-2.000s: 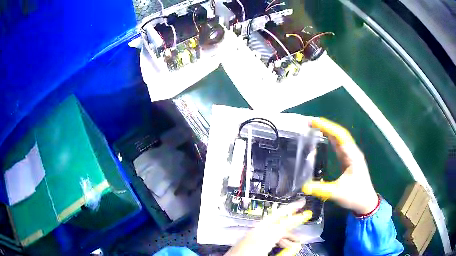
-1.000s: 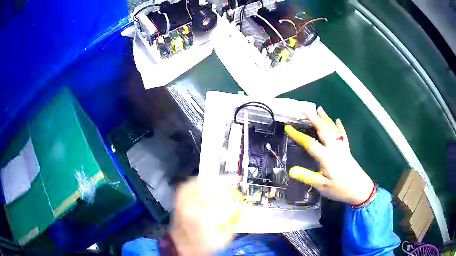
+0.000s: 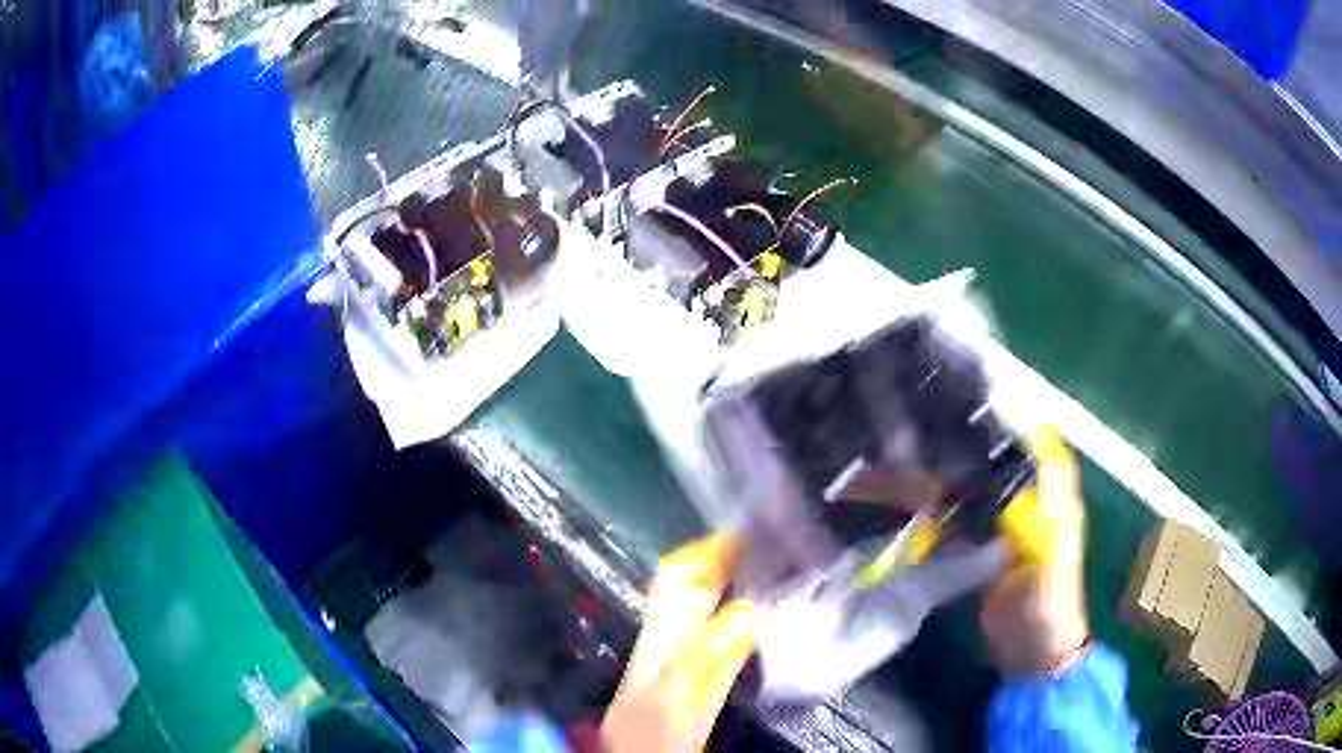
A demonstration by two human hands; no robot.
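An open unit [image 3: 868, 441] with a pale shell, black insides and yellow parts at its near edge is blurred by motion, tilted above the green conveyor. A white sheet [image 3: 839, 633] shows under its near side. My left hand [image 3: 684, 633] is at the unit's lower left corner. My right hand [image 3: 1042, 559] grips its right side. Both hands have yellow finger cots. They hold the unit between them. The fingers under the unit are hidden.
Two more open units [image 3: 456, 272] with loose wires stand on white sheets at the back. Tan blocks [image 3: 1200, 603] and a purple round grille [image 3: 1258, 724] are at right. A green-topped box [image 3: 192, 618], blue sheeting [image 3: 133, 294] and a dark bin with white scraps [image 3: 442, 625] are at left.
The unit, lying flat on its sheet before, is now tilted and further right. My left hand has moved to its left corner, my right from its inside to its right side. The view has shifted.
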